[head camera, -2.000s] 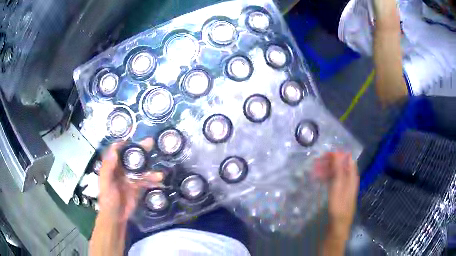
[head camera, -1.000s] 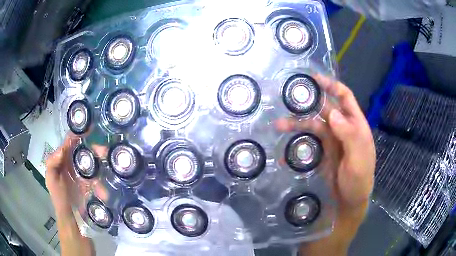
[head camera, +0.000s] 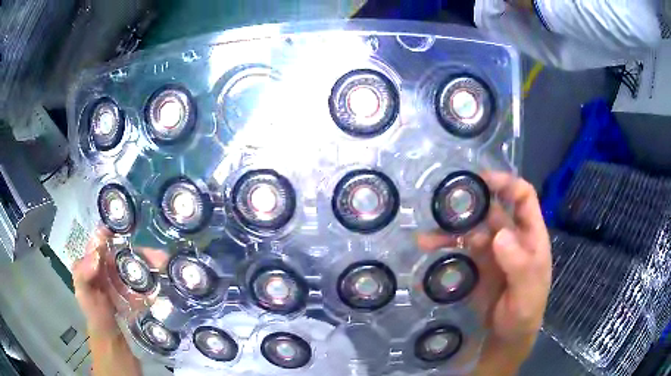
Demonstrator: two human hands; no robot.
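Note:
A clear blister tray [head camera: 316, 172] fills the middle of the view, tilted up toward me, with strong glare at its upper middle. Round black-ringed parts with silver centres, such as this speaker driver [head camera: 365, 200], sit in rows of its pockets. One pocket in the bottom row, right of centre, shows no black ring; one in the top row is washed out by glare. My left hand [head camera: 99, 283] holds the tray's left edge, with fingertips behind it. My right hand [head camera: 519, 253] holds the right edge, fingers partly seen through the plastic.
Stacked clear ridged trays [head camera: 611, 272] stand at the right, beside a blue frame [head camera: 588, 165]. A person's white sleeve [head camera: 588, 29] is at the top right. Machine parts [head camera: 29, 213] are at the left edge. A yellow floor line [head camera: 531, 77] shows behind the tray.
My right hand has moved from the loose lower right corner to the tray's right edge. The tray has come closer and turned level; it then tipped, and its rows and both hands now sit lower.

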